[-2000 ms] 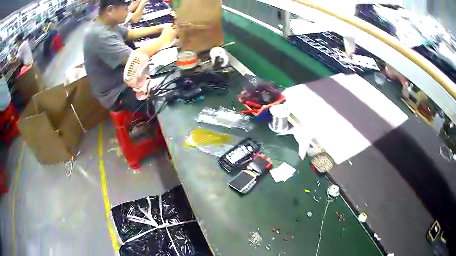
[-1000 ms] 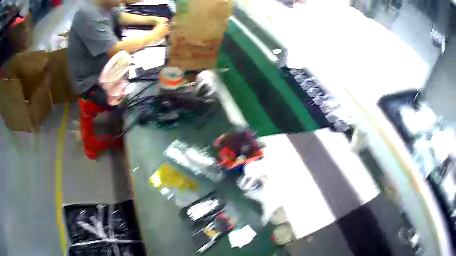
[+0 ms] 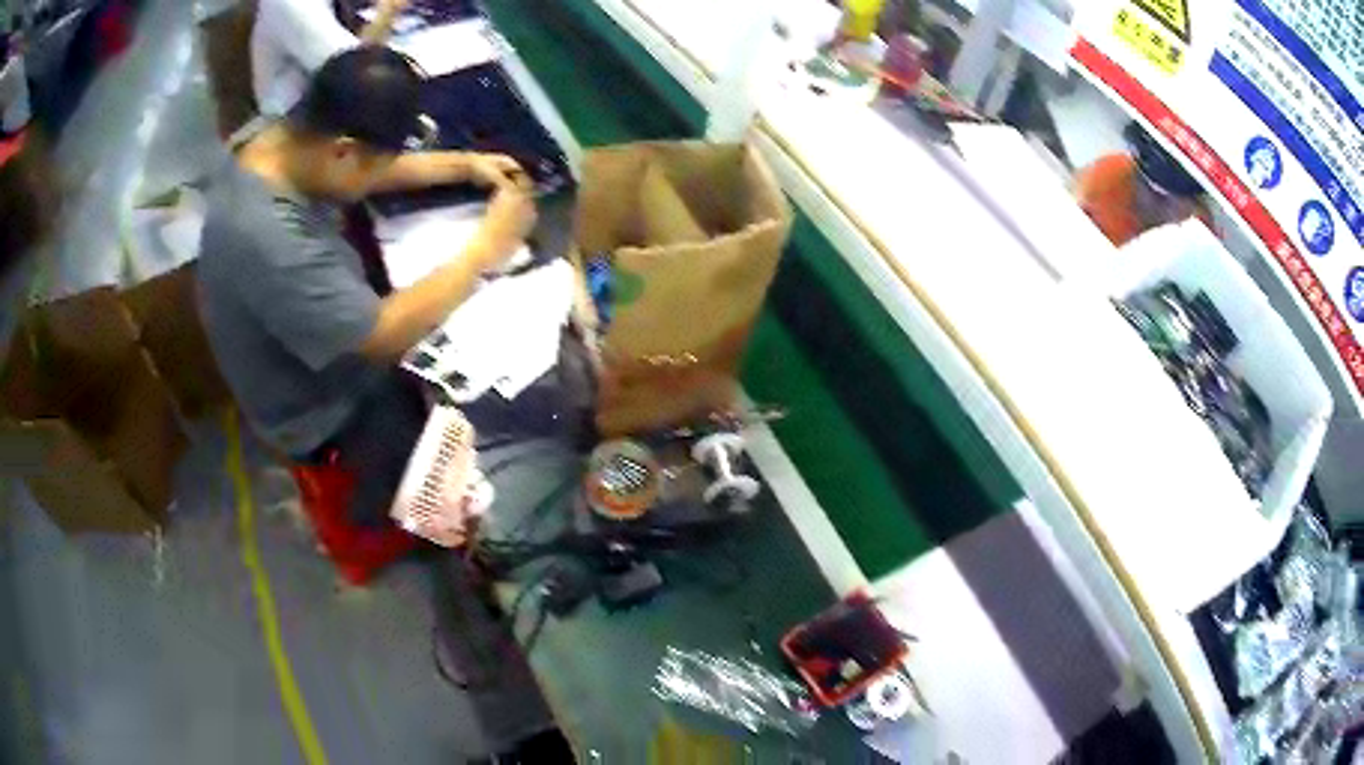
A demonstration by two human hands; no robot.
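Neither of my hands is in the picture. Nearest in front of me is the dark green bench mat (image 3: 658, 635). A small red tray (image 3: 847, 652) with dark contents sits on it near the belt side, with a white spool (image 3: 883, 697) beside it. A clear plastic bag (image 3: 727, 688) lies left of the tray. Part of a yellow item (image 3: 691, 744) shows at the bottom edge. Black cords (image 3: 576, 575) lie tangled farther up the bench. No phone shows clearly.
A person in a grey shirt (image 3: 284, 299) sits at the left of the bench. A cardboard box (image 3: 681, 314), an orange-labelled roll (image 3: 622, 480) and a white spool (image 3: 724, 469) stand ahead. The green belt (image 3: 853, 419) runs alongside. A white bin (image 3: 1219, 404) of parts is at right.
The view has turned up and along the bench. The phones and white paper piece have left the picture at the bottom; the shelf, white bin and sign have come in at right.
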